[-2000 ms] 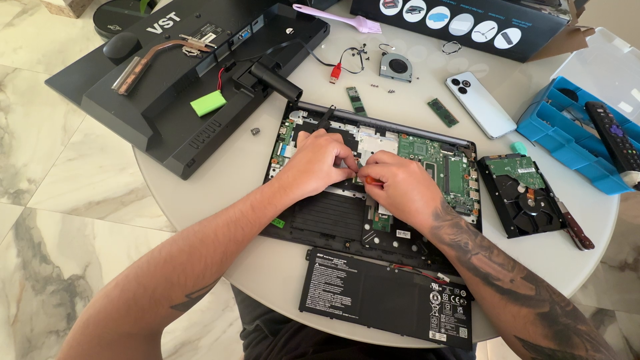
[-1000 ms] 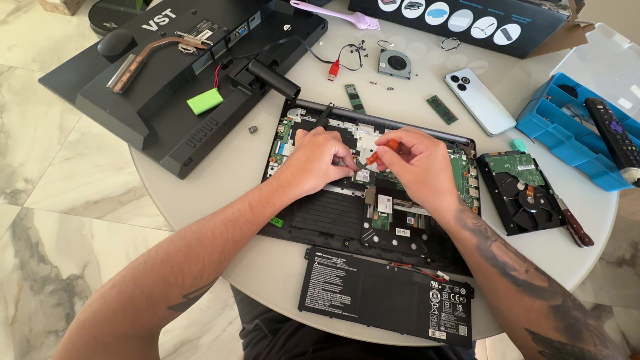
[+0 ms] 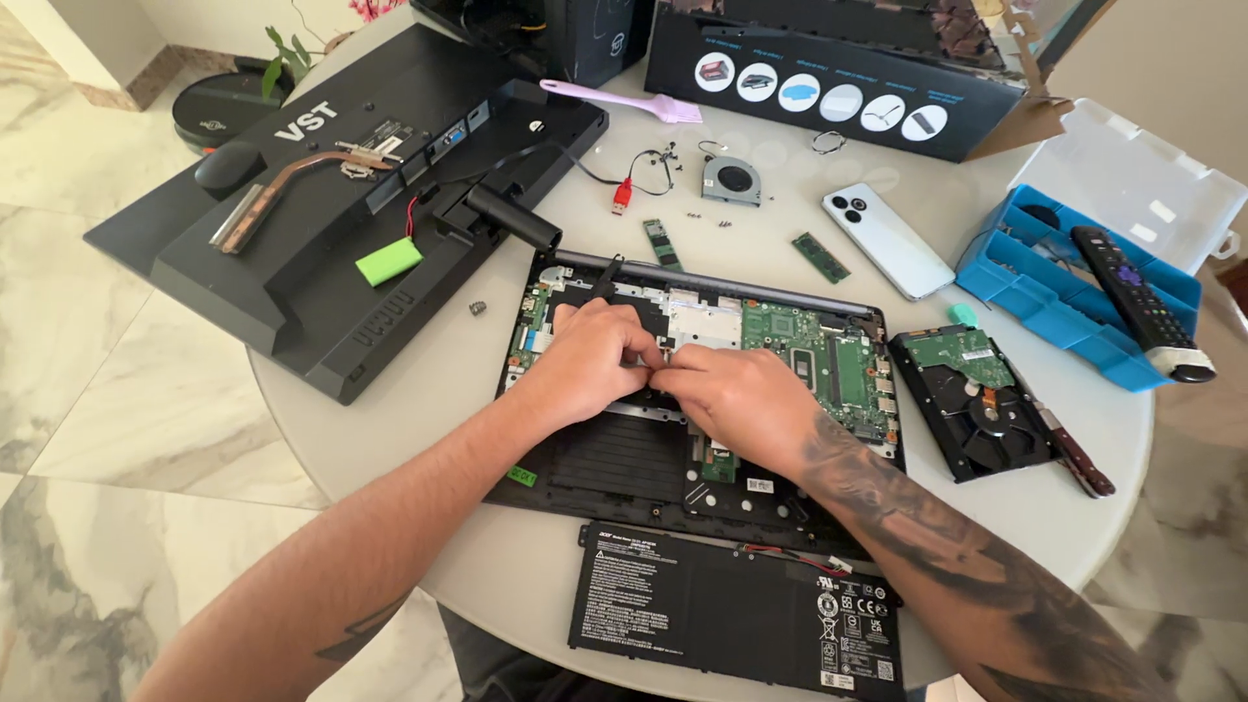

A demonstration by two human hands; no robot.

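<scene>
An open laptop chassis (image 3: 604,458) lies on the round table, its green motherboard (image 3: 780,327) exposed at the right. My left hand (image 3: 600,356) rests over the middle of the chassis, thumb and finger pinched low. Against its fingertips is my right hand (image 3: 741,395), also pinched; whatever lies between the fingers is hidden. A black cable end (image 3: 609,278) sticks up behind my left hand. Below the chassis lies an Acer laptop battery (image 3: 731,614) with red and black wires. A cooling fan (image 3: 731,180), a memory module (image 3: 819,256) and a small green circuit board (image 3: 663,244) lie behind it.
At the left a monitor (image 3: 429,292) lies face down, bearing a copper heat pipe (image 3: 283,190) and a green battery pack (image 3: 388,261). Rightward are a white phone (image 3: 887,239), an opened hard drive (image 3: 975,409), a knife (image 3: 1077,458) and a blue organizer (image 3: 1048,327) with a remote control (image 3: 1141,302).
My right hand has come down and left to meet my left hand. The orange tool seen in its fingers a second ago no longer shows.
</scene>
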